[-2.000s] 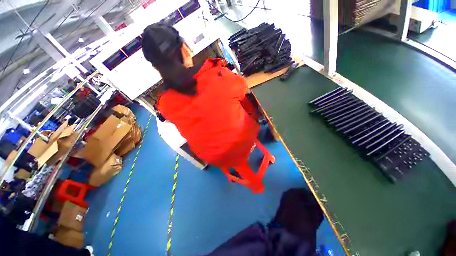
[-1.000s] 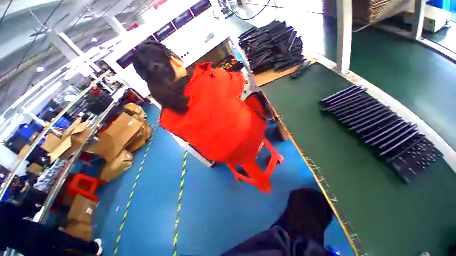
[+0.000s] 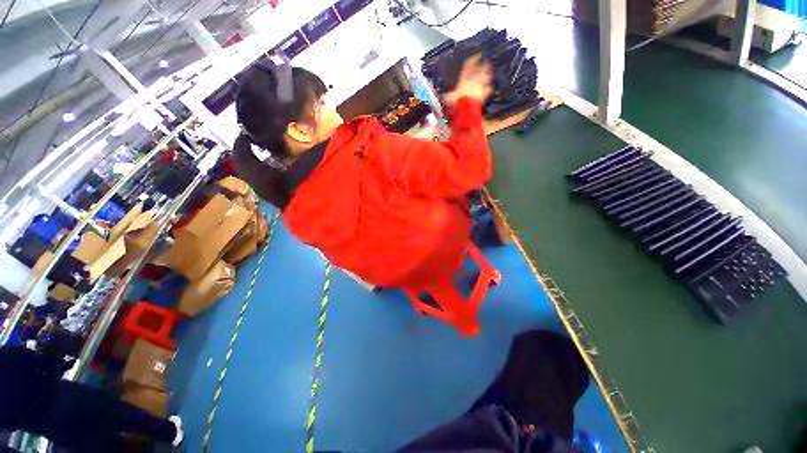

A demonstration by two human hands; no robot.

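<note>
A leaning row of black remote controls point(image 3: 664, 226) lies on the green bench mat point(image 3: 611, 345). Its nearest remote lies flat with pale dots showing. A larger heap of black remotes point(image 3: 495, 71) lies on a tan cardboard sheet point(image 3: 522, 115) at the far end. One dark piece point(image 3: 531, 117) lies beside the heap. Neither of my hands is in view. My dark-clothed leg point(image 3: 540, 380) shows at the bottom. A small pale thing at the bottom right edge is cut off and too small to tell.
A person in a red jacket point(image 3: 372, 199) sits on a red stool point(image 3: 460, 305) left of the bench, one hand over the heap. A white post point(image 3: 611, 62) stands behind the bench. Cardboard boxes point(image 3: 212, 232) and another red stool point(image 3: 149, 323) stand at left on the blue floor.
The person in red has turned the head towards the bench and raised an arm over the heap. The dark reddish thing at the bottom right corner has left view.
</note>
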